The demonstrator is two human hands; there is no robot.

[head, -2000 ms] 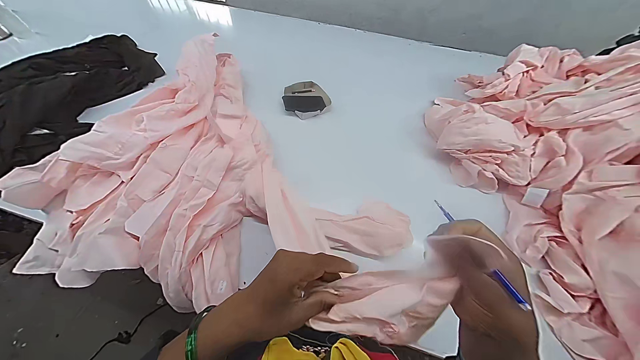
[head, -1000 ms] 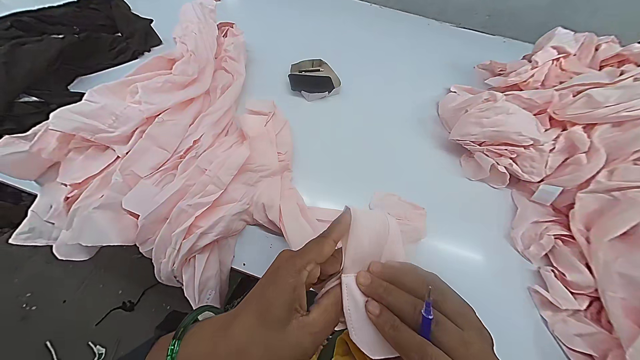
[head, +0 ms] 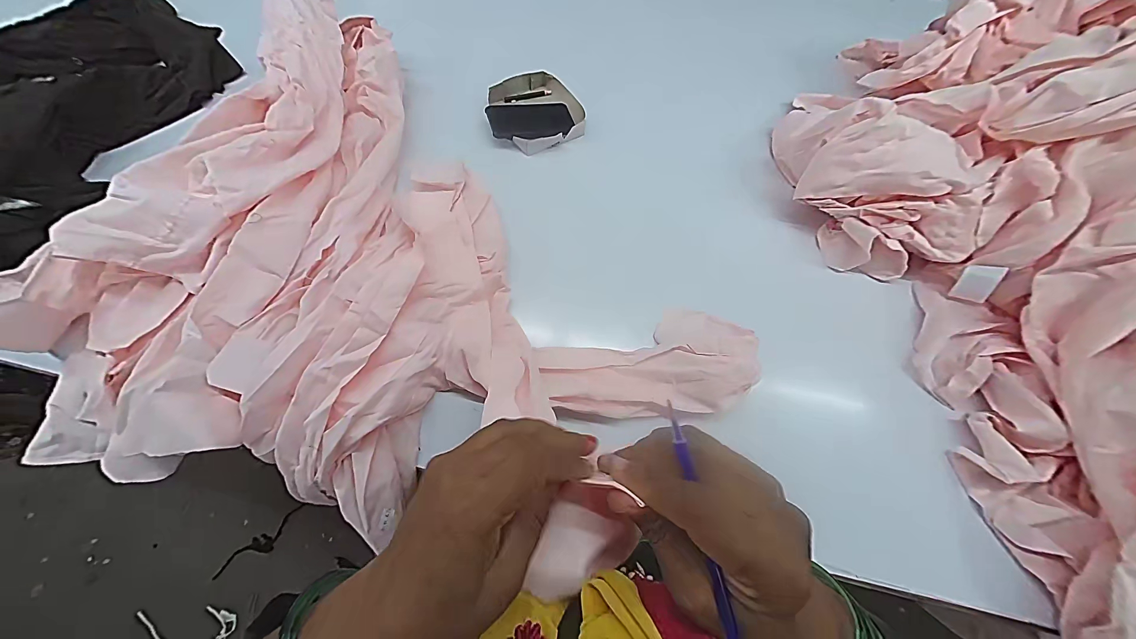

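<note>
At the table's near edge, my left hand (head: 497, 497) pinches a fold of pale pink fabric (head: 577, 537), part of a pink garment (head: 311, 266) spread out to the left. Close beside it, my right hand (head: 719, 515) grips the same fold between thumb and finger. A slim purple tool with a thin metal tip (head: 682, 454), possibly a seam ripper, is also tucked in my right hand, tip pointing up. One pink sleeve (head: 639, 377) lies on the table just beyond my hands.
A crumpled heap of pink garments (head: 994, 195) covers the right side, with a small white tag (head: 979, 283) on it. Black cloth (head: 98, 98) lies at the upper left. A small open box (head: 535, 111) stands on the white table (head: 621, 231). Floor shows at the lower left.
My hands have come together at the fabric; two seconds ago they were apart with the cloth stretched between them. The purple tool's tip, hidden one second ago, shows again.
</note>
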